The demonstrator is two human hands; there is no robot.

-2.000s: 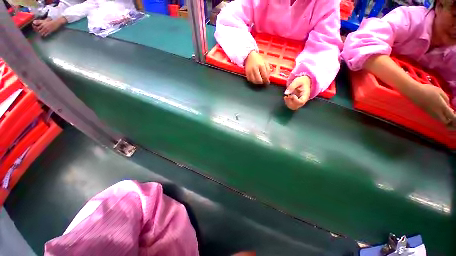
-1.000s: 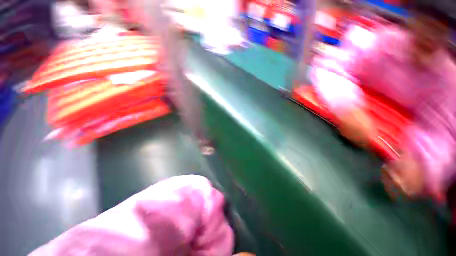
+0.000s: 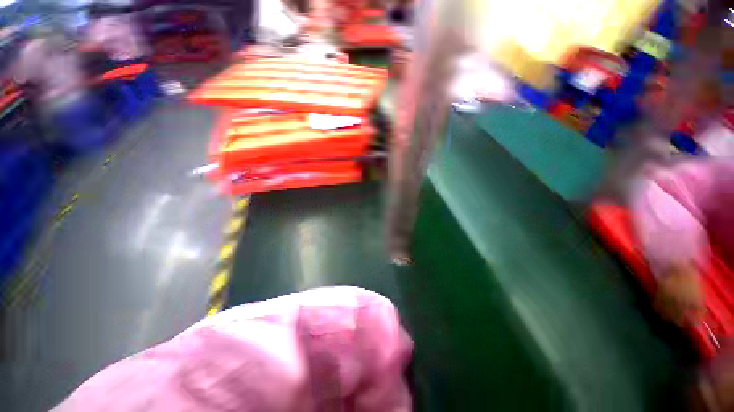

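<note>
The picture is blurred. My pink sleeve (image 3: 322,354) lies bent across the bottom centre, over the near edge of the dark green bench (image 3: 298,249). Neither of my hands shows. A stack of orange-red trays (image 3: 290,145) stands on the bench in front of the sleeve, the top one set askew. A white piece (image 3: 334,121) sticks out between the trays. The green conveyor belt (image 3: 515,265) runs along the right of the bench.
A metal upright (image 3: 414,137) stands between trays and belt. At right, a person in pink has a hand (image 3: 680,294) at a red tray (image 3: 632,245). Grey floor with yellow-black tape (image 3: 227,257) lies left. Blurred people and blue things are at far left.
The view has swung left: the tray stack has moved from the left edge to upper centre, the people opposite have shifted right, and the clipboard has left the picture. My sleeve stays at the bottom.
</note>
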